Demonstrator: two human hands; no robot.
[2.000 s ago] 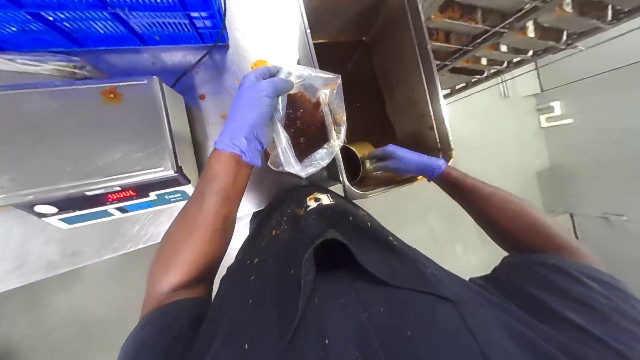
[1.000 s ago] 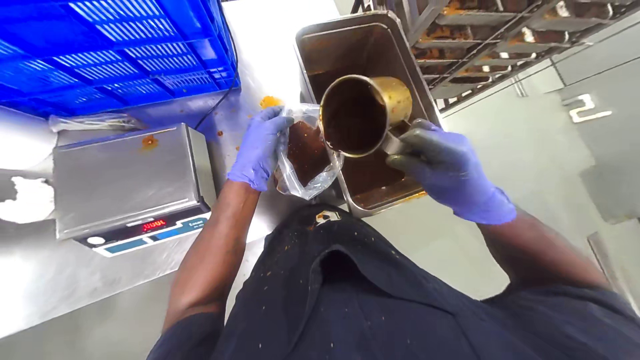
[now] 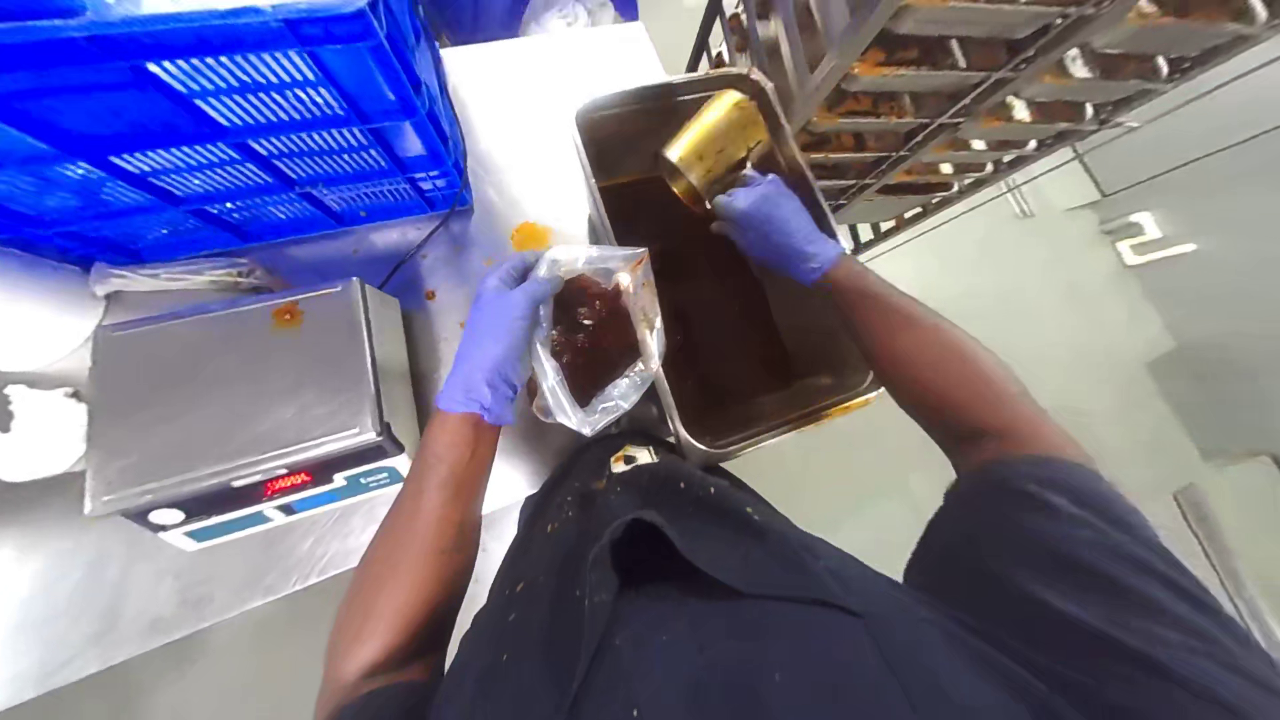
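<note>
My left hand (image 3: 500,335), in a blue-violet glove, grips the edge of a clear plastic bag (image 3: 650,330) with its mouth open upward. Dark red-brown sauce (image 3: 595,340) lies inside the bag. My right hand (image 3: 775,225), gloved alike, holds a metal mug (image 3: 722,140) by its handle, tilted over the far part of a deep steel pan (image 3: 690,425). Dark brown liquid (image 3: 725,320) covers part of the pan's bottom. The inside of the mug is hidden from view. The bag is beside the pan's left wall.
A digital scale with a steel platform (image 3: 230,390) stands at left on the steel table (image 3: 60,620). Blue plastic crates (image 3: 230,130) are behind it. An orange sauce spot (image 3: 530,236) marks the table. A rack of trays (image 3: 950,100) stands at the upper right.
The mug has moved from beside the bag's mouth to the far part of the pan, with my right hand on it. My left hand still holds the bag.
</note>
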